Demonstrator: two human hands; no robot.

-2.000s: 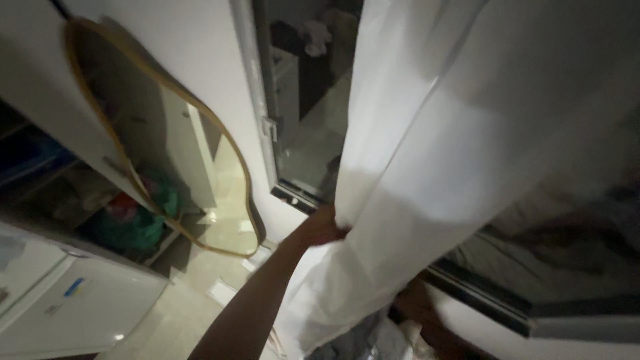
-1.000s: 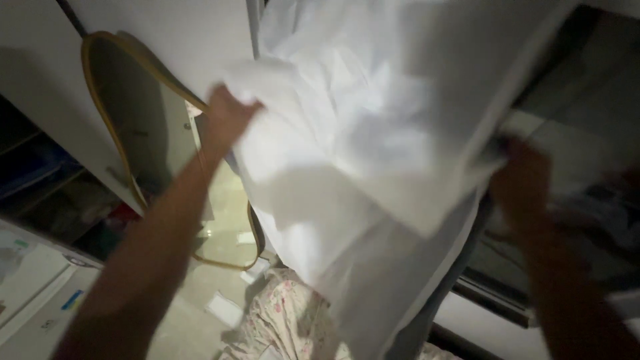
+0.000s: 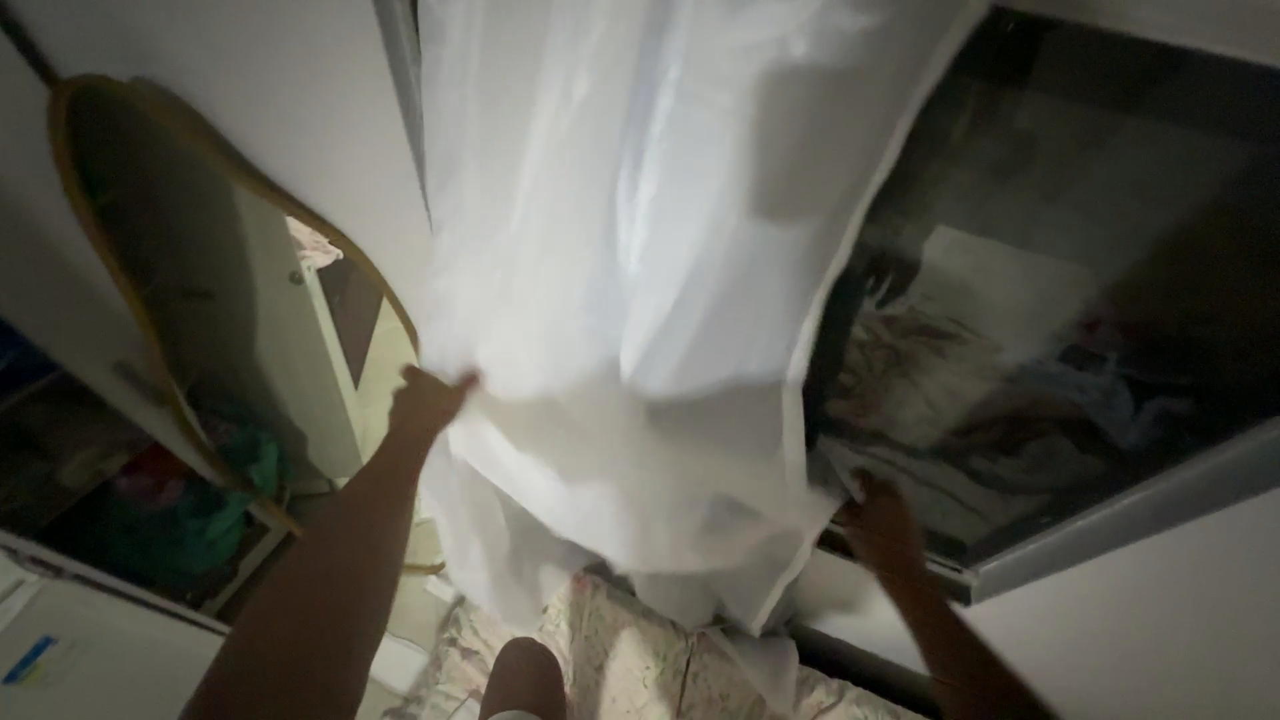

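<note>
A sheer white curtain (image 3: 610,300) hangs down the middle of the view, its lower part spread between my two hands. My left hand (image 3: 430,400) grips its left side, the thumb on the fabric. At the lower right, my right hand (image 3: 875,510) pinches the curtain's right edge near the window sill. Below the hem lies a floral-patterned cloth (image 3: 630,650), with part of my leg (image 3: 524,680) in front of it.
A wavy gold-framed mirror (image 3: 190,290) leans at the left. Beside it is an open shelf holding a green bag (image 3: 170,520) and other items. A white surface (image 3: 90,650) fills the lower left corner. Dark window glass (image 3: 1050,300) with reflections is at the right.
The curtain, bunched up between my raised hands one second ago, now hangs down longer and flatter. Both hands are lower. Two seconds ago it was gathered narrowly, with window glass showing to its left.
</note>
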